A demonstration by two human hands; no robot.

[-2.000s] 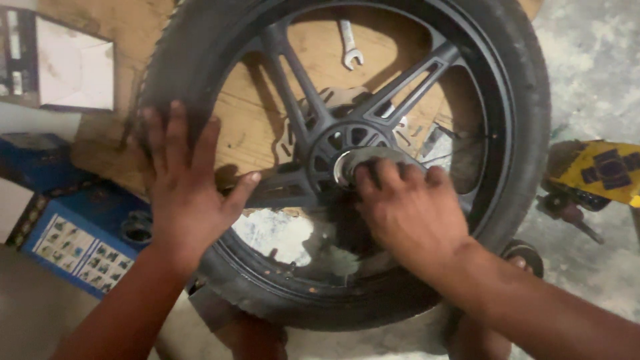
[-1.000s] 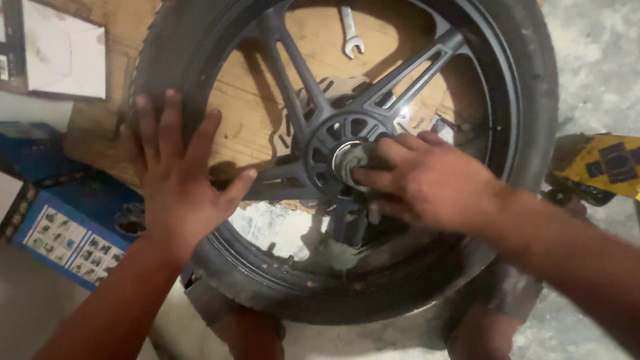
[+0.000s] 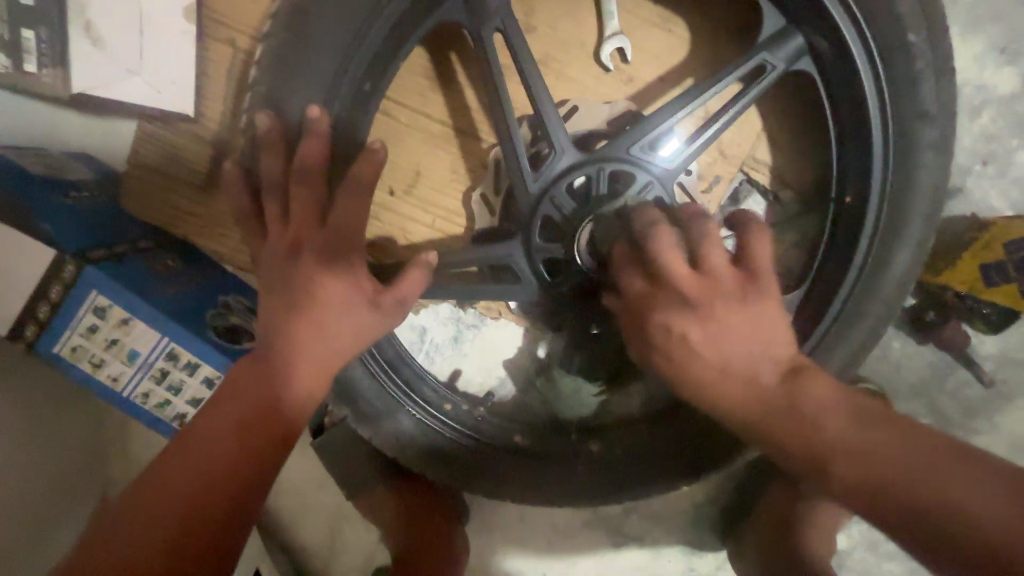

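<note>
A black spoked motorcycle wheel [image 3: 512,104] with its tyre [image 3: 920,160] lies flat over a wooden board. My left hand [image 3: 320,248], fingers spread, rests on the tyre and rim at the left, its thumb at a spoke. My right hand [image 3: 696,288] is curled at the hub [image 3: 588,240], beside its pale metal ring; its fingertips are blurred and appear to hold a dark cloth, partly hidden. Under the hub, a slotted metal brake disc [image 3: 488,192] shows through the spokes.
An open-end wrench [image 3: 614,40] lies on the wooden board [image 3: 416,160] within the rim. Blue printed boxes [image 3: 136,352] stand at the left, below a white-and-dark box [image 3: 132,52]. A yellow object [image 3: 980,260] is on the concrete floor at the right. The person's legs are below the wheel.
My right hand has shifted about the hub, its fingers and wrist turning. My left hand stays spread on the tyre.
</note>
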